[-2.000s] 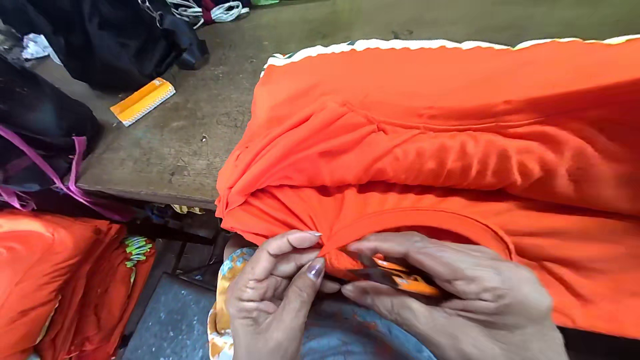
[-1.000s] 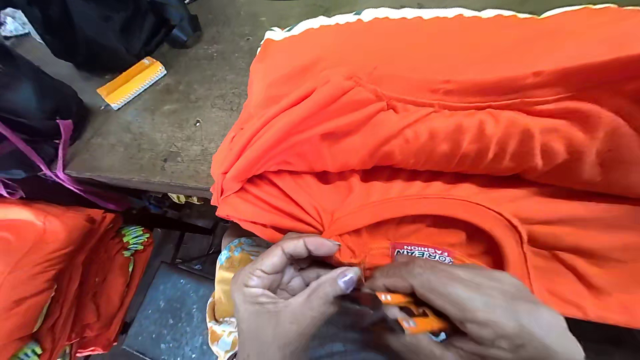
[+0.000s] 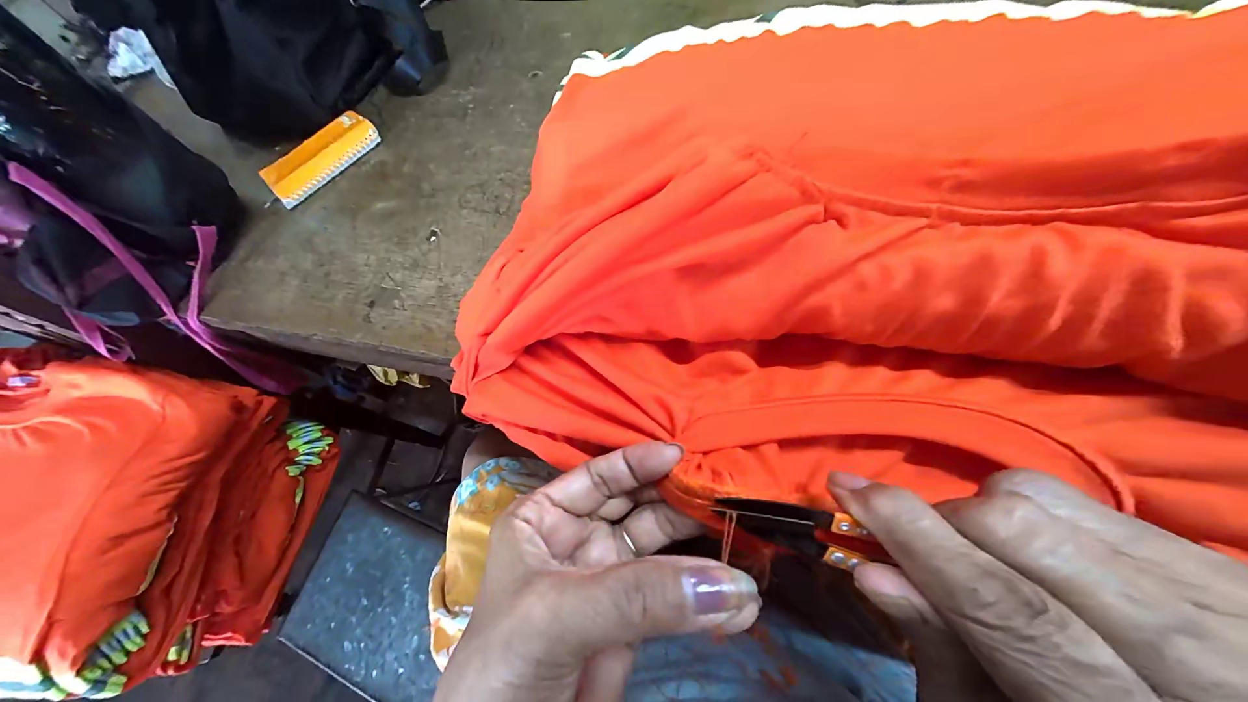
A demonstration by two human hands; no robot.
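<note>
My left hand (image 3: 595, 575) is at the lower middle, its fingers curled at the gathered neckline edge of an orange knit garment (image 3: 877, 292). Short loose threads (image 3: 728, 534) hang between its index finger and thumb; whether the fingers pinch the cloth is hard to tell. My right hand (image 3: 1024, 575) holds small thread snips (image 3: 780, 517) with dark blades and orange grips. The blades lie beside the threads, just under the neckline. Part of the snips is hidden by the right fingers.
The garment lies over a worn wooden table (image 3: 390, 263). An orange-yellow spiral notebook (image 3: 320, 161) and black bags (image 3: 283, 58) are at the upper left. Folded orange garments (image 3: 107, 487) are stacked at the lower left, near a dark stool seat (image 3: 366, 595).
The sewn label at the neckline, visible a second ago, is out of sight. The snips' blades now show beside the threads at my left fingers.
</note>
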